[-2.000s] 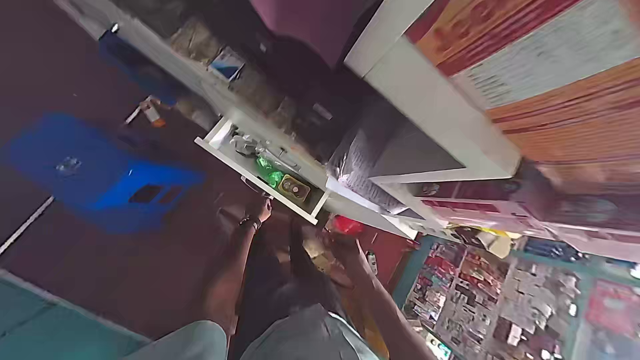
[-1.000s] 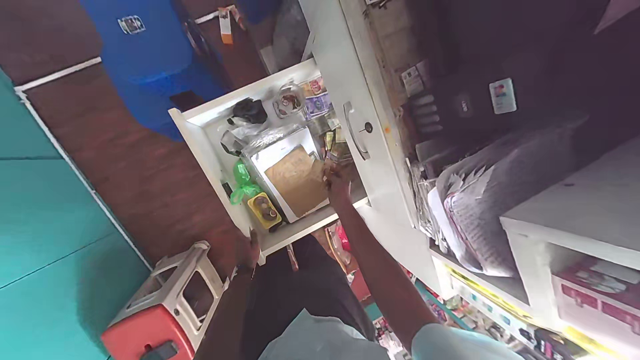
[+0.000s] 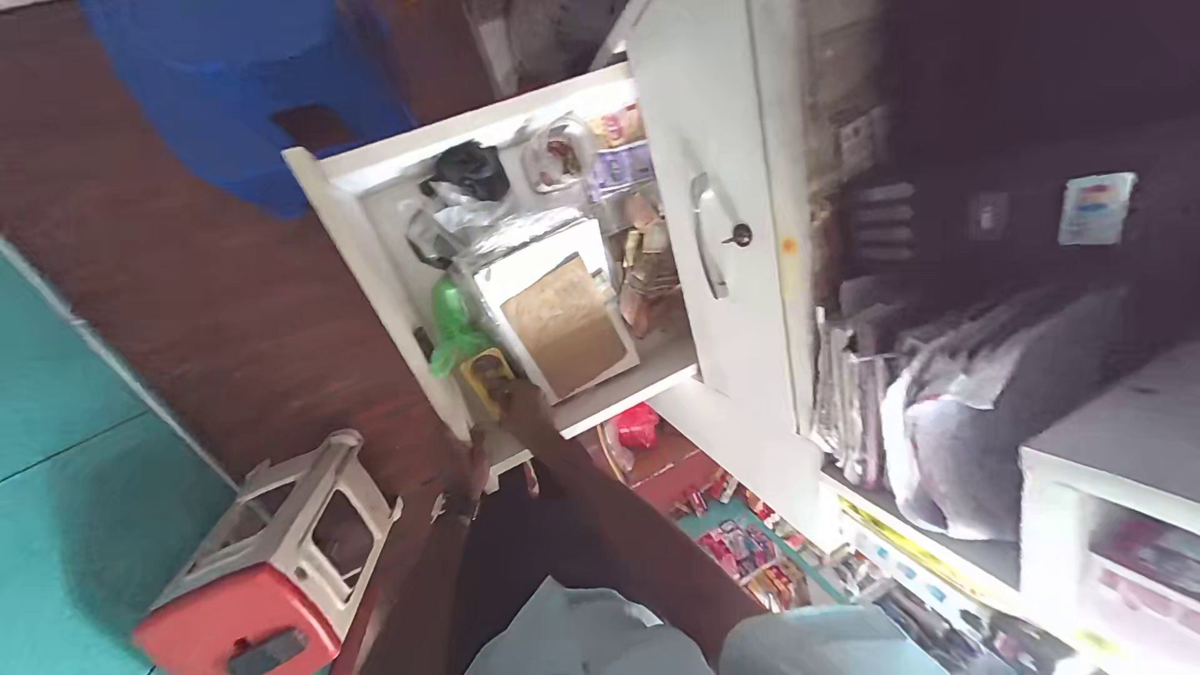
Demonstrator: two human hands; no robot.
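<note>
A white drawer (image 3: 375, 272) stands pulled out, holding a brown paper piece (image 3: 566, 328) on a white sheet or box, a green plastic bag (image 3: 452, 323), a black bag (image 3: 472, 171), a clear round container (image 3: 560, 155) and banknotes (image 3: 623, 167). My right hand (image 3: 517, 398) reaches inside at the near left corner and touches a small yellow-rimmed box (image 3: 487, 380); whether its fingers grip the box is unclear. My left hand (image 3: 467, 469) is at the drawer's near outer corner, blurred, its fingers hard to make out.
A blue plastic stool (image 3: 244, 84) stands beyond the drawer. At the lower left is a red and white stool (image 3: 253, 609). Right of the drawer, a white cabinet front (image 3: 722, 197) has a handle and a key in its lock. Stacked papers (image 3: 975, 422) fill a shelf, with packaged goods (image 3: 741, 548) below.
My right hand has moved from the drawer's cabinet side, by the banknotes, across to the yellow-rimmed box. The drawer is pulled out further than two seconds ago. My left hand remains near its corner.
</note>
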